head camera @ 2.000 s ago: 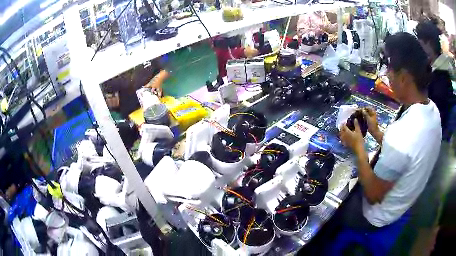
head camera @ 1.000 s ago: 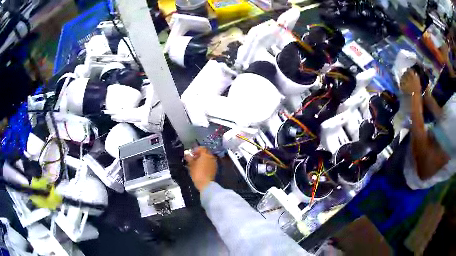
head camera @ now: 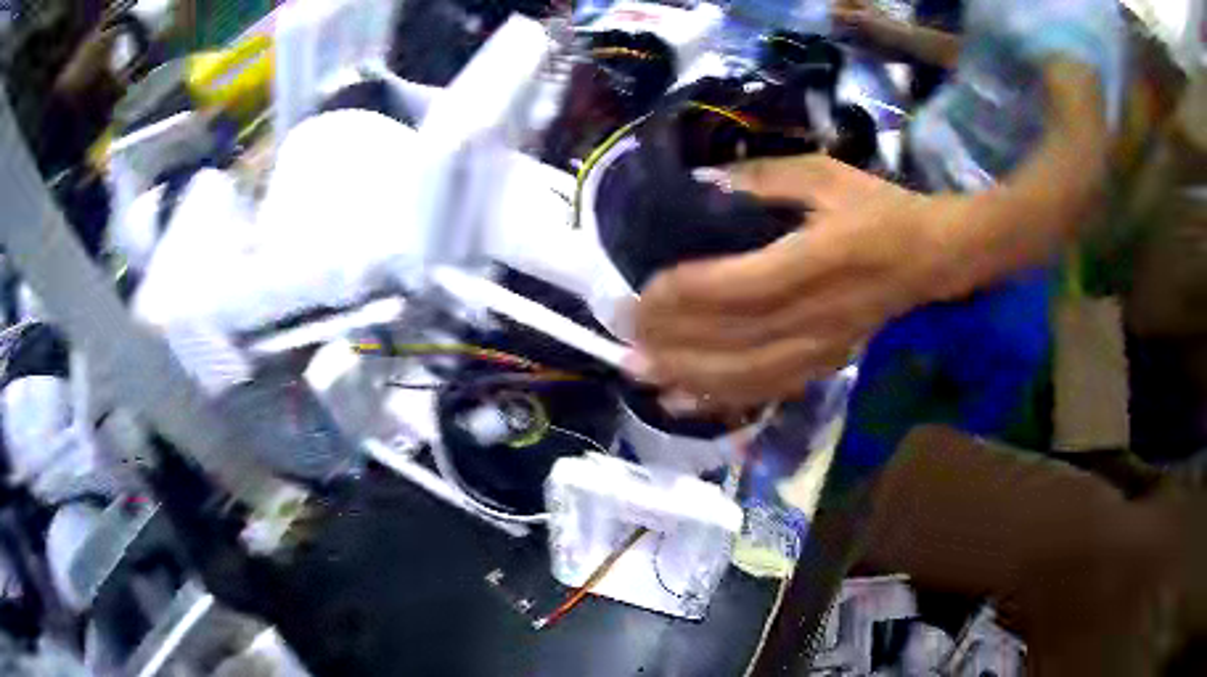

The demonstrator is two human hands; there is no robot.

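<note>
Neither of my hands is in view. In front of me, an open camera head lies with its round black interior and thin coloured wires showing. A white housing part with a red-and-yellow wire stands in front of it on the dark mat. Behind, another person's bare hand is at a black round camera head in a white shell; its fingers cover part of it. The view is blurred.
White camera bodies are piled at the upper left. A pale metal post slants down the left side. More white parts lie beyond it. Brown cardboard and white parts are at the lower right, below the bench edge.
The view has moved closer to the camera heads. My hand, seen near the post a second ago, is out of view. The other person's hand has reached in to a camera head.
</note>
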